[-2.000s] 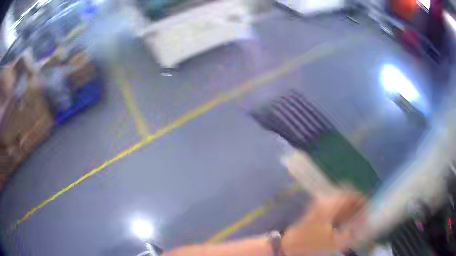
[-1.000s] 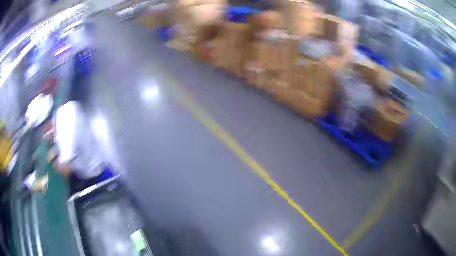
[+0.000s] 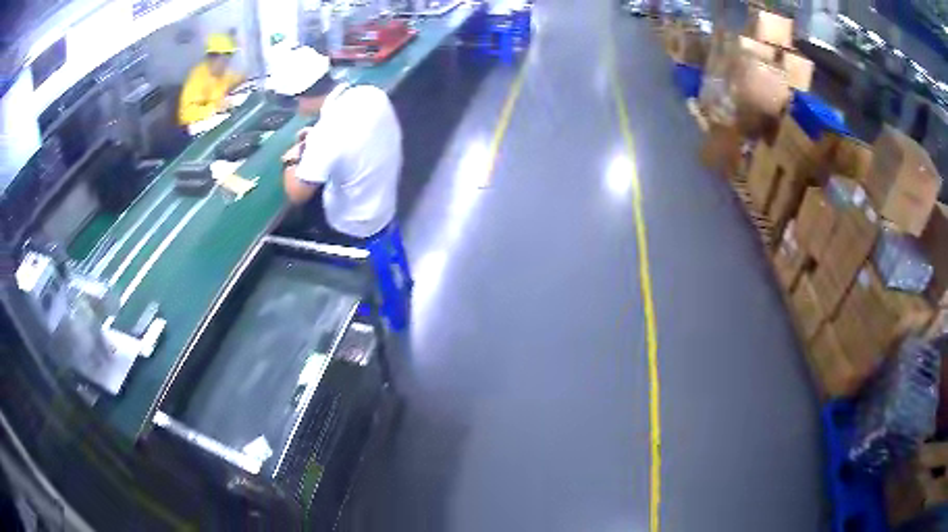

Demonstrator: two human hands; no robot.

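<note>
Neither of my hands is in view. Nearest in front of me, at the lower left, stands a dark cart (image 3: 275, 343) with a metal-edged top and a small pale label on it. Beside it runs a long green workbench (image 3: 198, 275) with pale lines along it. A white device (image 3: 109, 358) stands on the near end of the bench. Black trays or parts (image 3: 194, 177) and a pale yellowish item (image 3: 235, 182) lie farther along.
A person in a white shirt and cap (image 3: 359, 156) stands at the bench; another in yellow (image 3: 208, 94) is behind it. A grey aisle with a yellow line (image 3: 647, 301) runs ahead. Cardboard boxes (image 3: 832, 229) on blue pallets (image 3: 847, 457) line the right side.
My view has swung from the floor and boxes toward the aisle and bench. My arm and hand, seen two seconds ago with a pale item, are out of view. The picture is sharper.
</note>
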